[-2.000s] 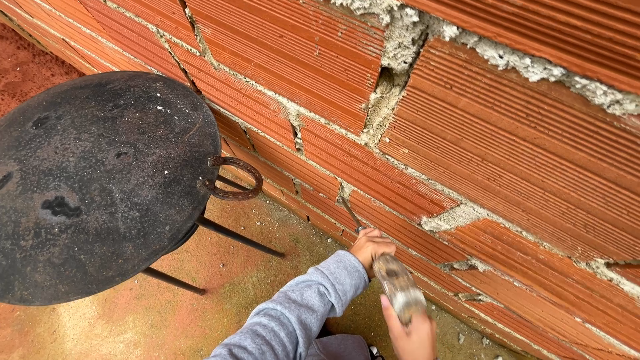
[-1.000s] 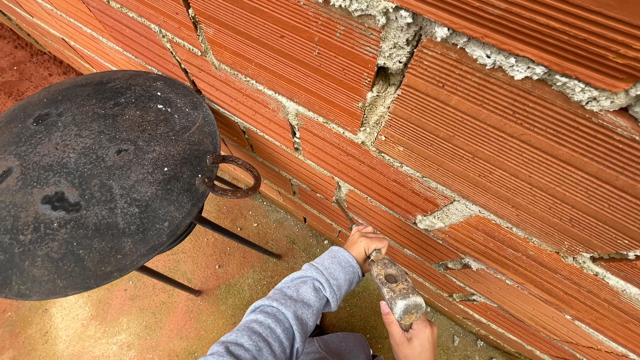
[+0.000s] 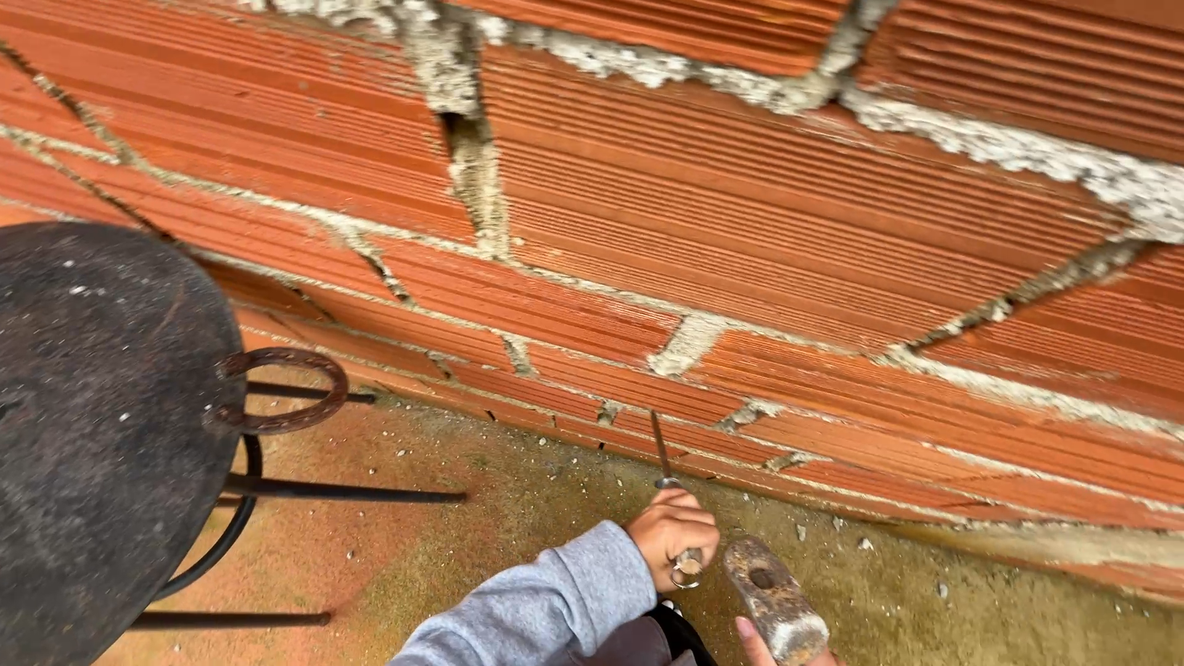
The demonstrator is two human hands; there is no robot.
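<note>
My left hand (image 3: pixel 675 536), in a grey sleeve, grips the handle of a thin pointed metal tool (image 3: pixel 659 444), its shaft directed at the lower courses of the hollow-brick wall (image 3: pixel 740 222). Whether the tip touches the wall cannot be told. My right hand (image 3: pixel 758 647) shows only in part at the bottom edge, behind a rusty, worn hammer head (image 3: pixel 775 597); the handle is hidden. The hammer head is to the right of my left hand, apart from it.
At the left stands a round black metal disc (image 3: pixel 92 416) on thin metal legs (image 3: pixel 351 490), with a rusty horseshoe-shaped handle (image 3: pixel 287 390) sticking out. Small rubble bits (image 3: pixel 865 544) lie on the stained concrete floor (image 3: pixel 416 564). Rough mortar (image 3: pixel 684 344) fills joints between bricks.
The view has shifted right along the wall. The pointed tool, earlier at a mortar joint, is now at another place low on the wall. The hammer head has moved away from my left hand.
</note>
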